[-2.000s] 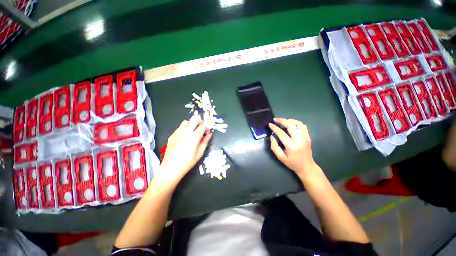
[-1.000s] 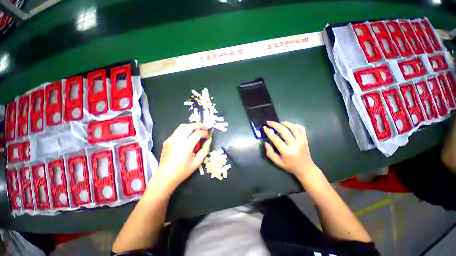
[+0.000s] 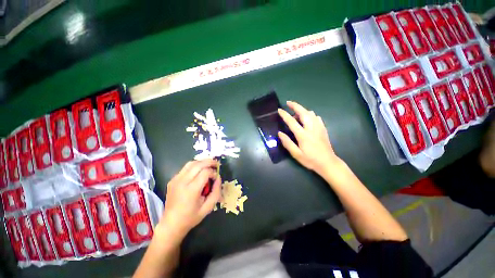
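Note:
My left hand (image 3: 190, 195) is closed around a small red thing (image 3: 208, 187), mostly hidden in the palm. A thin brassy sliver shows at its fingertips, perhaps tweezers. The fingertips are at the near edge of a scattered pile of white slivers (image 3: 209, 138). A second, more compact, yellowish pile (image 3: 233, 197) lies just right of this hand. My right hand (image 3: 310, 137) has its fingers apart, with fingertips at the right edge of a black smartphone (image 3: 267, 125) lying flat on the bench. It holds nothing that I can see.
Liner-covered trays of red housings lie at left (image 3: 71, 182) and right (image 3: 400, 80). A white strip with red lettering (image 3: 233, 64) crosses the dark green bench behind the piles, with a brighter green surface beyond. Part of another person's arm (image 3: 487, 160) shows at the far right.
My right hand has moved from the phone's near end up along its right side, fingers more spread. My left hand stays by the piles, still closed on the red thing. The camera view has shifted.

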